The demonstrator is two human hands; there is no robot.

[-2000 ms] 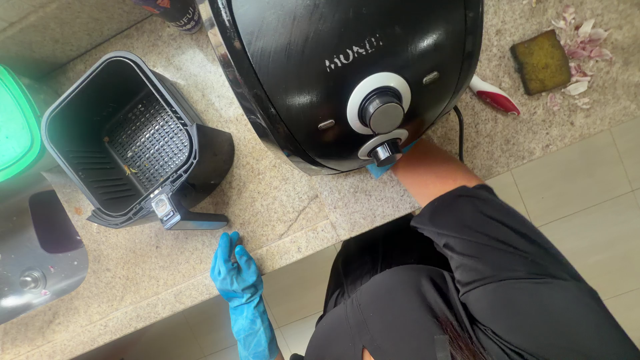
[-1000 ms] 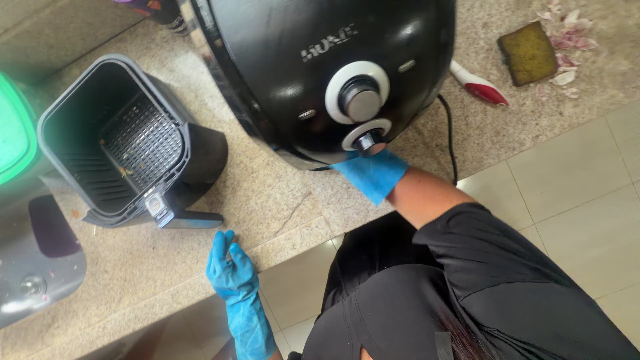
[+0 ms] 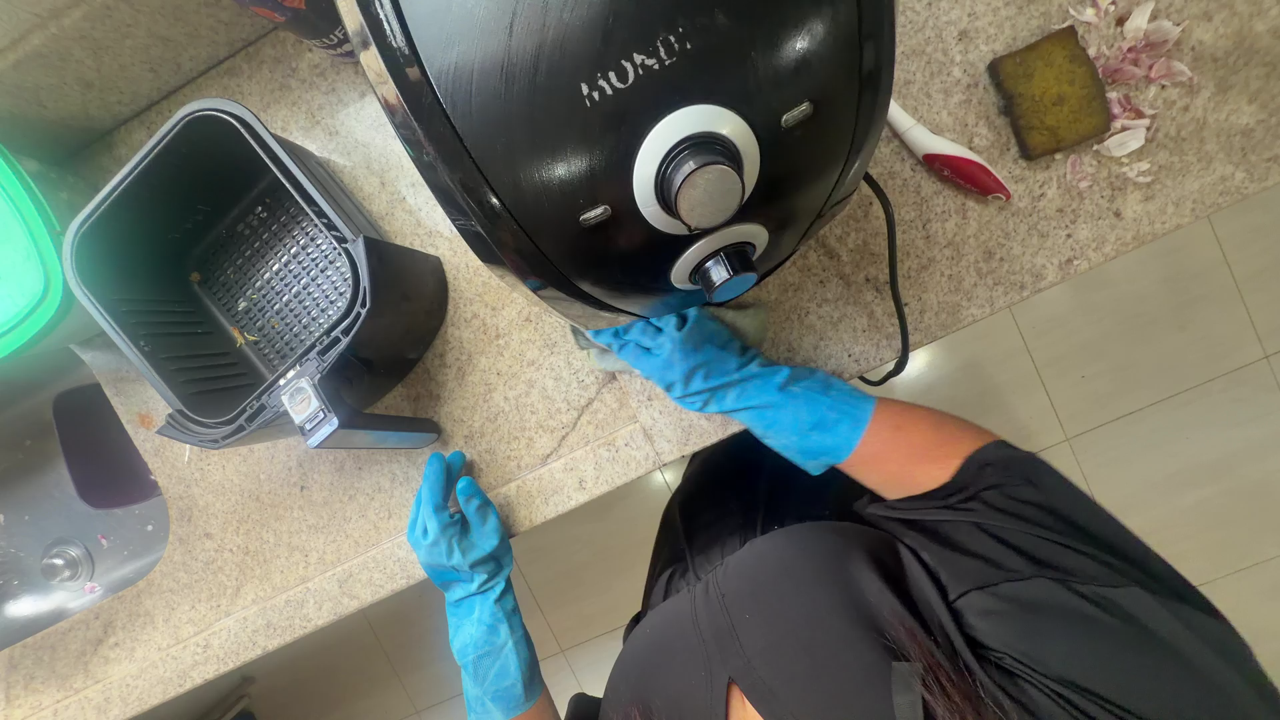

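My right hand [image 3: 690, 360], in a blue rubber glove, is at the lower front of a black air fryer [image 3: 530, 130] with two round knobs. Its fingers are on a greyish cloth [image 3: 742, 322], partly hidden under the glove and the fryer's edge. My left hand [image 3: 458, 520], gloved in the same blue, rests at the counter's front edge with fingers slightly apart and nothing in it. Just above its fingertips is the handle of the air fryer's basket drawer [image 3: 405, 300], which stands on the granite counter with crumbs on its perforated bottom.
A steel sink [image 3: 120, 540] lies at the lower left, below a green plastic lid [image 3: 25, 250]. To the right are a black power cord [image 3: 893, 260], a red and white handled utensil [image 3: 950, 160], a worn sponge [image 3: 1052, 92] and garlic or onion skins [image 3: 1145, 60].
My right hand, mostly hidden behind the fryer's lower front two seconds ago, has come into view and moved left along it. The left hand has stayed by the basket handle.
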